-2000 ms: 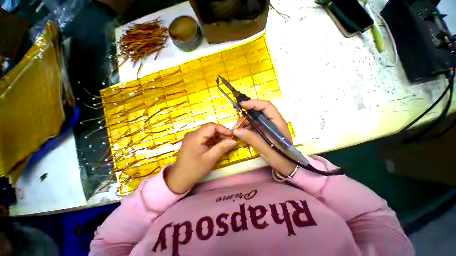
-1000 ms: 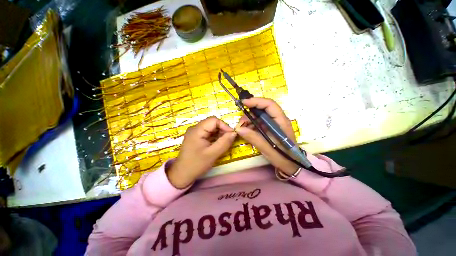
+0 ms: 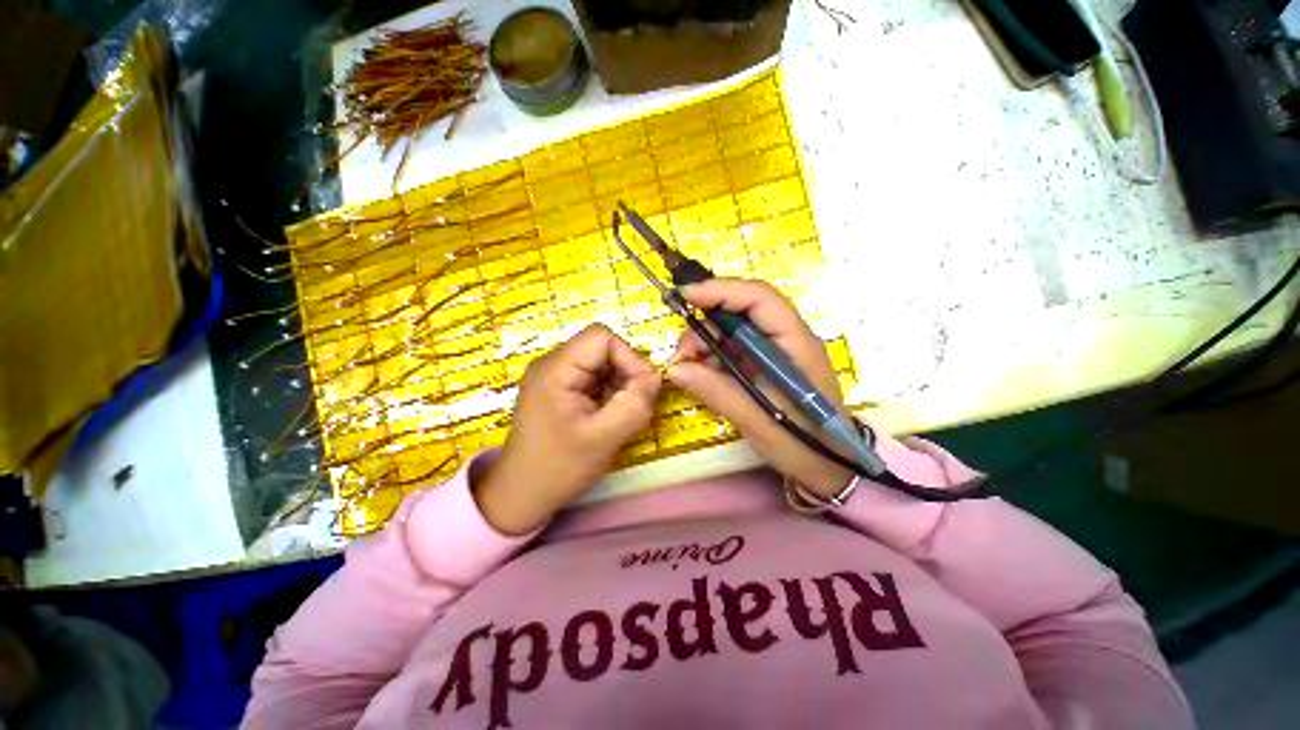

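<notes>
My right hand (image 3: 763, 378) holds the dark grey soldering iron (image 3: 777, 368), its tip pointing up and away above the panel. A thin guide tube (image 3: 645, 264) runs beside the iron toward its tip. My left hand (image 3: 582, 414) has its fingers pinched near my right fingertips. Something small and thin shows between the two hands, probably a lead wire (image 3: 664, 367); my fingers mostly hide it. The shiny yellow gridded panel (image 3: 684, 164) lies under both hands. Several orange-brown wires lie across its left part, with pale ends past the left edge.
A wire pile (image 3: 414, 79) and a round tin (image 3: 538, 60) lie beyond the panel, beside a cardboard box (image 3: 684, 54). Stacked yellow panels (image 3: 93, 257) are at left. A phone (image 3: 1034, 36), a green-handled tool (image 3: 1112, 97) and a black box (image 3: 1212, 114) are at right.
The view has shifted slightly, so bench items sit higher and further right than at first. My hands stay close together, and my left fingers have curled in more. The iron remains in my right hand.
</notes>
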